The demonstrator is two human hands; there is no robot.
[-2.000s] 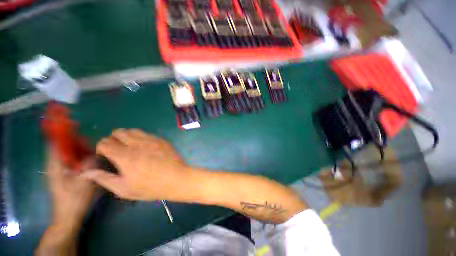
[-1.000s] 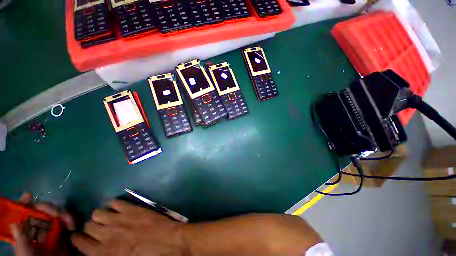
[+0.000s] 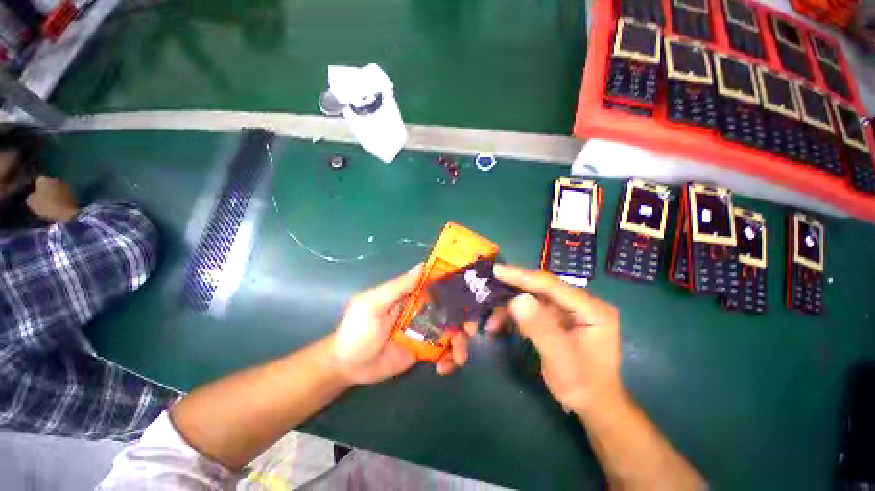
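Note:
My left hand [image 3: 379, 331] holds an orange phone housing [image 3: 466, 245] tilted over the mat, its open back towards me. My right hand [image 3: 571, 336] grips a black battery [image 3: 470, 291] with white logo letters. The battery lies at an angle across the housing's middle, over part of the open bay. Whether it touches the housing is hard to tell. The inside of the bay [image 3: 422, 321] shows at the lower end, with a small white label. My fingertips hide the battery's right end.
Keypad phones [image 3: 573, 230] lie in a row at right, below a red tray of phones [image 3: 587, 110]. A white bottle [image 3: 379, 125] stands behind. A strip of small parts [image 3: 230, 225], a thin wire [image 3: 312, 255] and a white ring [image 3: 484, 162] lie on the mat. A person in plaid [image 3: 72, 264] is at left.
The view has swung left. Both hands are now in mid-view. The right hand now holds the battery over the orange housing, which the left hand keeps holding.

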